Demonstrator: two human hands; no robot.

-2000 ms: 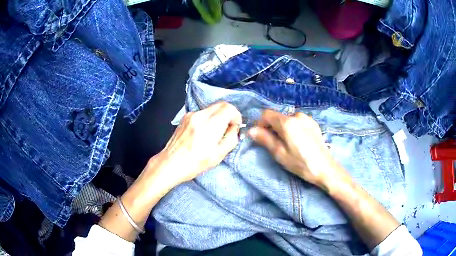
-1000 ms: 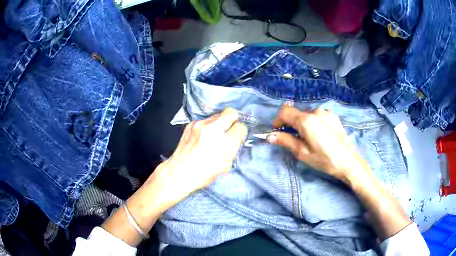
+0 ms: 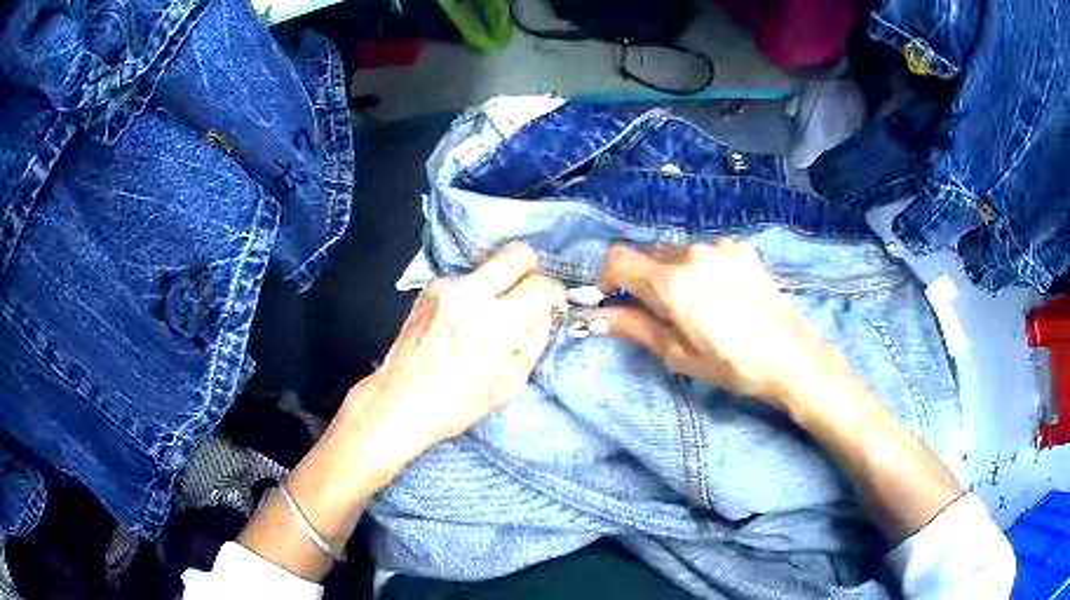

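The pale inside-out denim garment (image 3: 610, 434) lies in front of me, its dark blue waistband (image 3: 727, 202) towards the top. My left hand (image 3: 475, 352) pinches the garment's cloth at a seam near the centre. My right hand (image 3: 704, 316) is just to the right, its fingertips closed around the thread snips (image 3: 583, 298), whose short pale blades point left at the left fingertips. Most of the snips is hidden by my right fingers. Whether the blades touch a thread cannot be told.
Dark blue denim garments (image 3: 129, 270) are piled at left, and more hang (image 3: 1009, 141) at upper right. A red plastic stool (image 3: 1048, 352) and a blue bag or bin (image 3: 1044, 545) are at the right edge. A black loop (image 3: 669, 68) lies at the top.
My right hand has moved left and slightly up, bringing the snips' blades close to my left fingertips. My left hand has stayed nearly in place, pinching the cloth.
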